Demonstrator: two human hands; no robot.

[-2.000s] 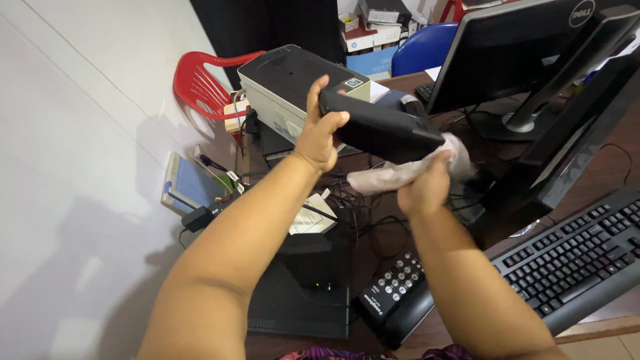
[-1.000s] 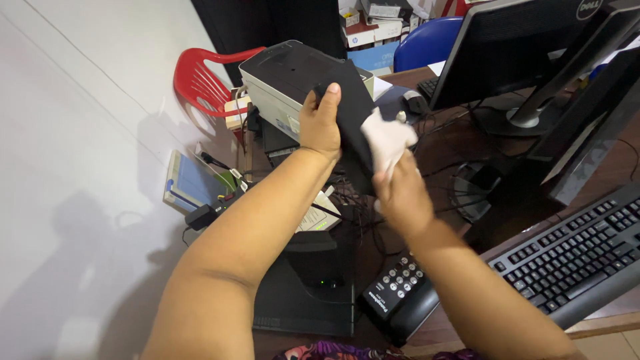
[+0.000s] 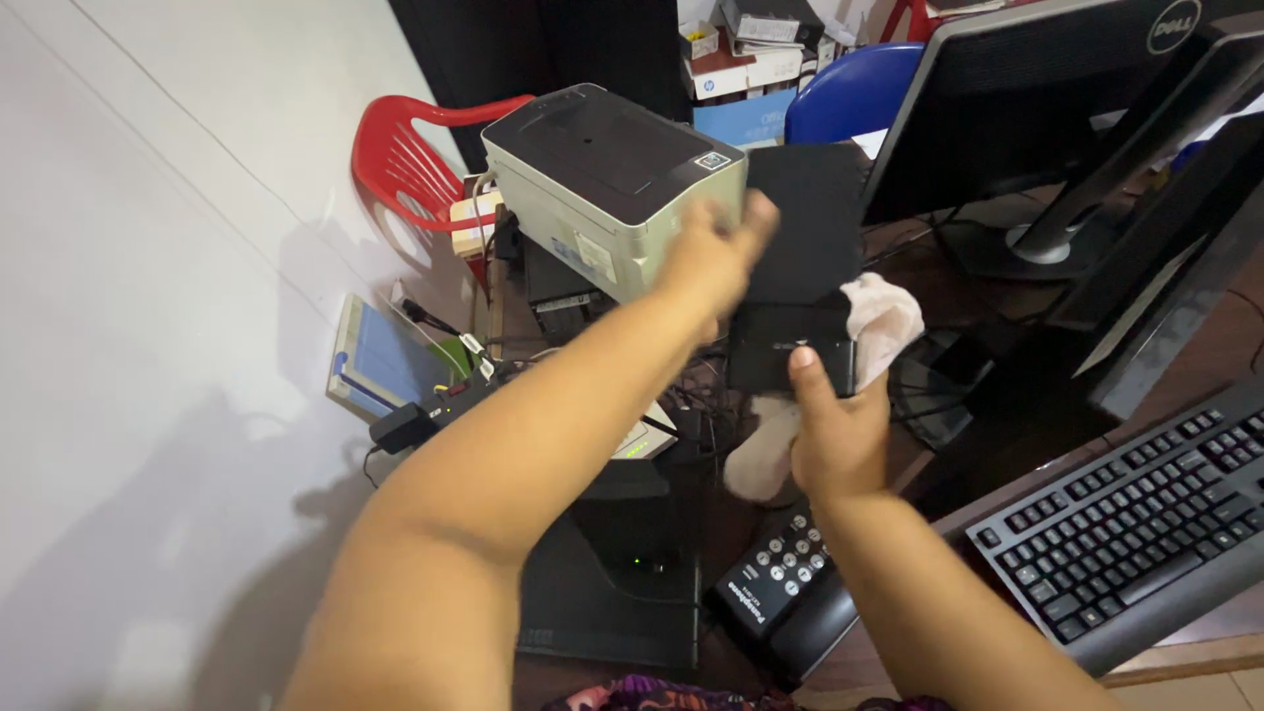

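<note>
A flat black electronic device (image 3: 802, 227) is held up over the cluttered desk. My right hand (image 3: 839, 415) grips its near end, thumb on top, with a pale cloth (image 3: 884, 321) bunched between hand and device; another part of the cloth hangs below (image 3: 760, 454). Blurred by motion, my left hand (image 3: 716, 257) is at the left edge of the device, in front of the printer. Its fingers look spread, but whether they touch the device cannot be told.
Behind my left hand stands a printer (image 3: 612, 158). A monitor (image 3: 987, 109) and a keyboard (image 3: 1136, 523) are on the right. A desk telephone (image 3: 780, 583) lies near me, beside a black box with small lights (image 3: 612, 583). Cables tangle beneath the device. A red chair (image 3: 395, 158) stands by the wall.
The black device has turned, and its near end now rests in my right hand with the cloth. My left hand, which gripped it before, has shifted to its left edge.
</note>
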